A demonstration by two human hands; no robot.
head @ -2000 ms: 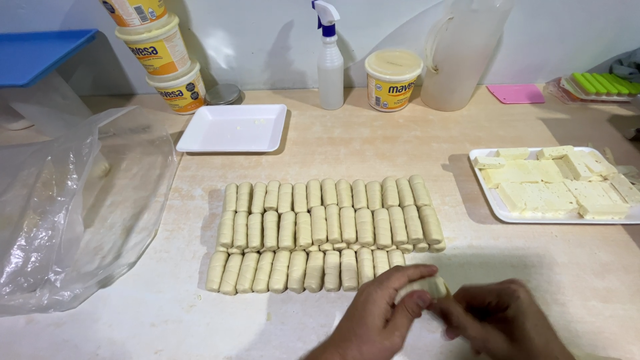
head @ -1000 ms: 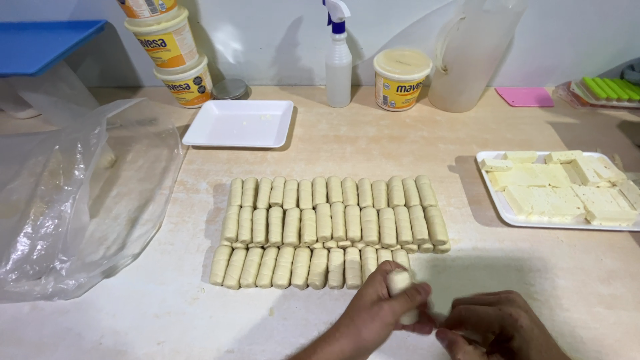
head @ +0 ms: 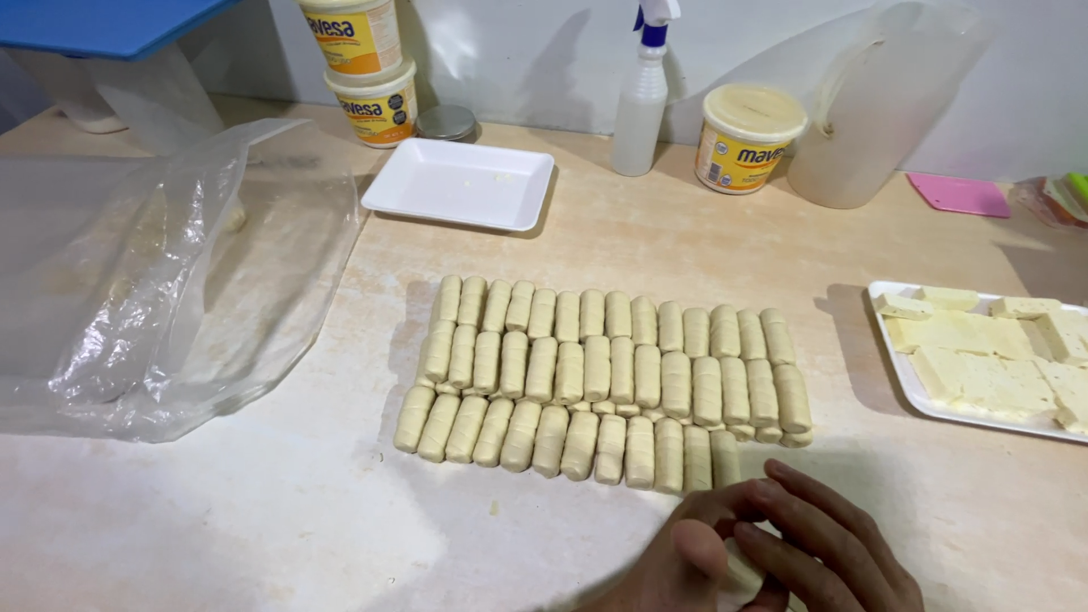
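Wrapped dough sticks lie side by side in stacked rows at the middle of the worktop. Below the right end of the front row, my left hand holds a dough roll, mostly hidden by the fingers. My right hand is cupped over that same roll, its fingers meeting those of the left. To the right, a white foam tray carries blocks and slices of white cheese.
A clear plastic bag spreads over the left side. Behind the rows are a white foam tray, a spray bottle, margarine tubs, a plastic pitcher and a pink scraper.
My right hand, beside the left a second ago, is now over the dough roll with its fingers around it. The rows look the same.
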